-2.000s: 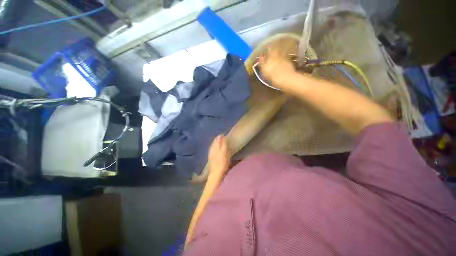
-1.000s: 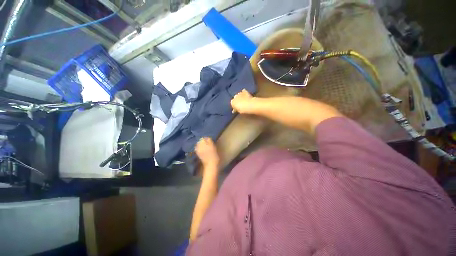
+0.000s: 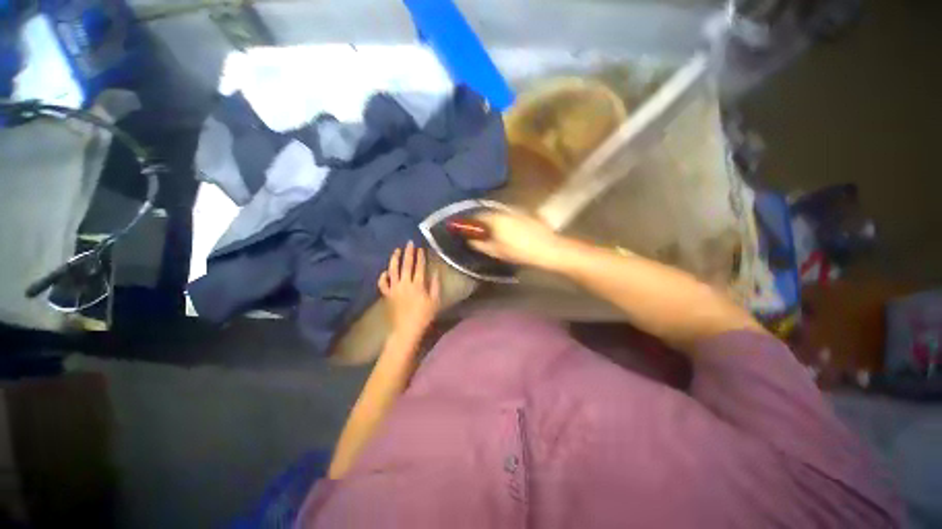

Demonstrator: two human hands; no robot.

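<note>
A crumpled navy and pale grey-blue garment (image 3: 341,222) lies over the tan padded board (image 3: 362,329) and the white surface at its left. My right hand (image 3: 506,236) is shut on the red-brown handle of the steam iron (image 3: 444,248), whose pointed dark plate with a pale rim is at the garment's right edge. My left hand (image 3: 410,291) lies with fingers spread at the garment's lower right edge, just left of the iron. Blur hides whether the iron touches the cloth.
A whitish strap (image 3: 625,139) slants up and right from the iron. The board's scorched round end (image 3: 568,109) and a blue strip (image 3: 462,52) are at the back. A dark cable loop (image 3: 155,191) hangs at left. Pale mesh-textured cloth (image 3: 651,222) covers the table at right.
The iron has moved from the board's round end down and left to the garment, now in my right hand. My left hand has opened flat. The view has shifted.
</note>
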